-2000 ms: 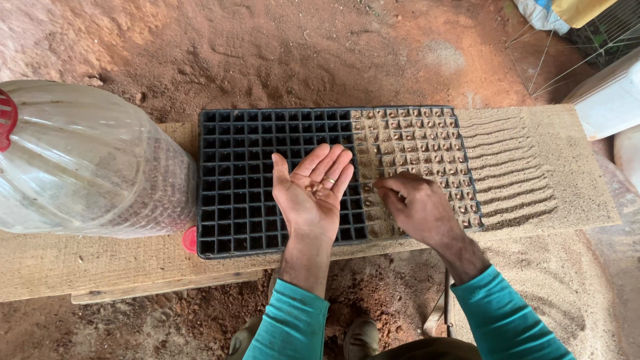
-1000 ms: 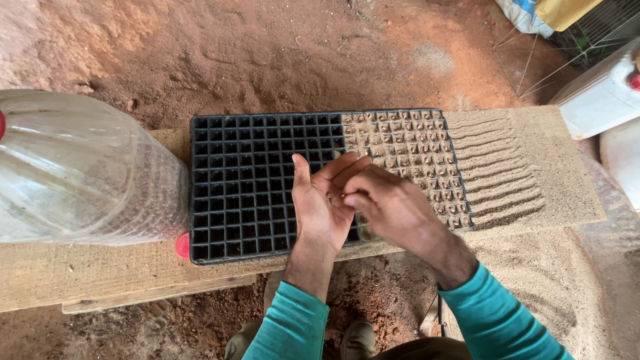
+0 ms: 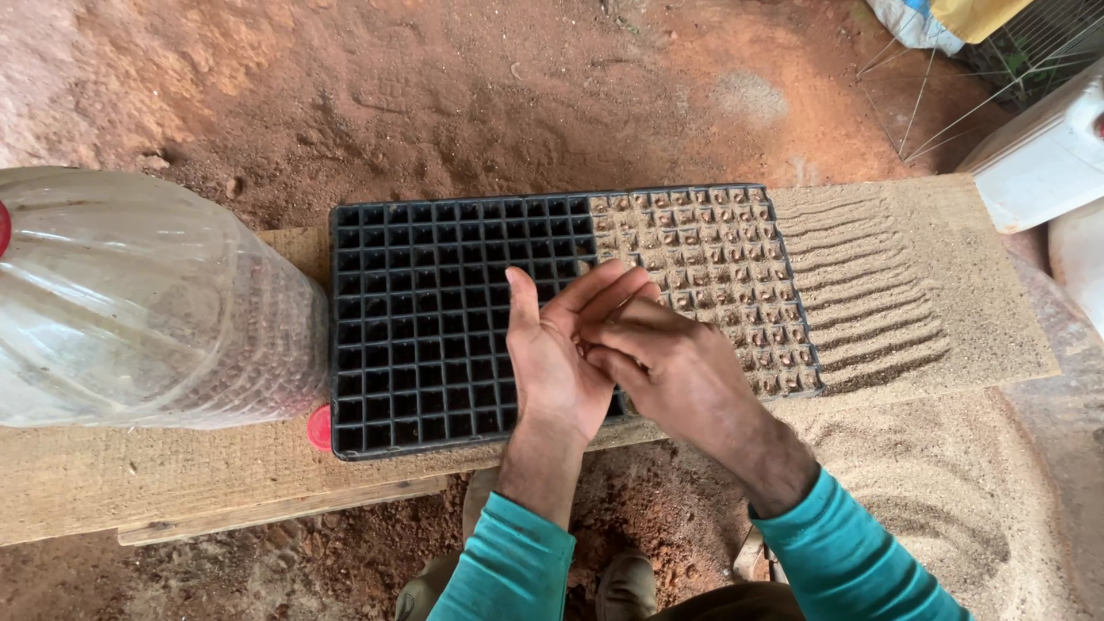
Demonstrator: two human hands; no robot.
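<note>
A black plastic seedling tray [image 3: 414,332] with many small square cells lies on a wooden board. Its left part shows dark cells; its right part is covered with pale sandy substrate [image 3: 733,259], with small brown seeds in many cells. Over the middle of the tray my left hand [image 3: 561,354] is held palm up and cupped, with a few small seeds [image 3: 580,347] in it. My right hand [image 3: 677,366] reaches into that palm, thumb and fingertips together at the seeds; whether a seed is pinched between them is hidden.
A large clear plastic bottle [image 3: 155,302], partly filled with reddish-brown seeds, lies left of the tray beside a red cap [image 3: 320,427]. Ridged sand covers the right end of the wooden board [image 3: 1005,285]. White plastic containers [image 3: 1048,147] and a wire rack [image 3: 1035,52] stand at the right.
Two seconds ago my right hand was over the sandy cells, apart from the left. It has since moved left to the left palm, where it stays. My left hand remains palm up.
</note>
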